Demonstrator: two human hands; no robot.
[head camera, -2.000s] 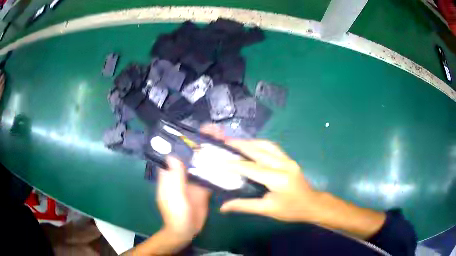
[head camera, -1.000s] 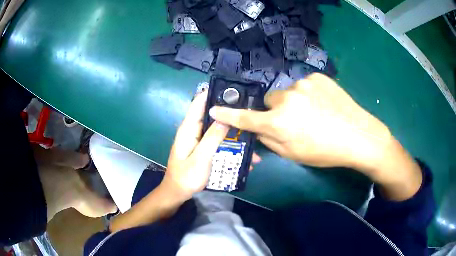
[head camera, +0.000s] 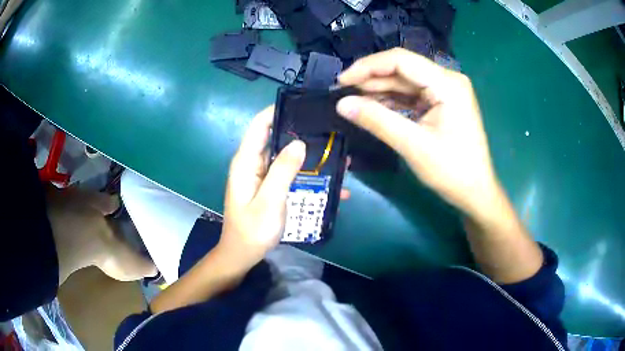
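Note:
My left hand (head camera: 257, 188) holds an open black phone front housing (head camera: 336, 199), its white keypad board (head camera: 305, 214) towards me and an orange flex cable (head camera: 325, 152) above the board. My left thumb rests inside the housing. My right hand (head camera: 418, 116) pinches a thin black inner cover (head camera: 312, 112) between thumb and fingers. The cover lies over the far end of the housing and hides the speaker area. I cannot tell if it is seated. A loose pile of black and grey covers (head camera: 276, 63) lies just beyond the housing.
The glossy green bench (head camera: 137, 116) has a pale metal rail (head camera: 582, 72) along its far right edge. At the left, beyond the bench edge, are a red stool (head camera: 56, 161) and another person's bare legs (head camera: 92, 236). A tiny white speck lies on the bench at right.
My right hand has moved from pointing inside the housing to its far end, now with a black cover between the fingers. The silver speaker has become covered. The housing has shifted slightly.

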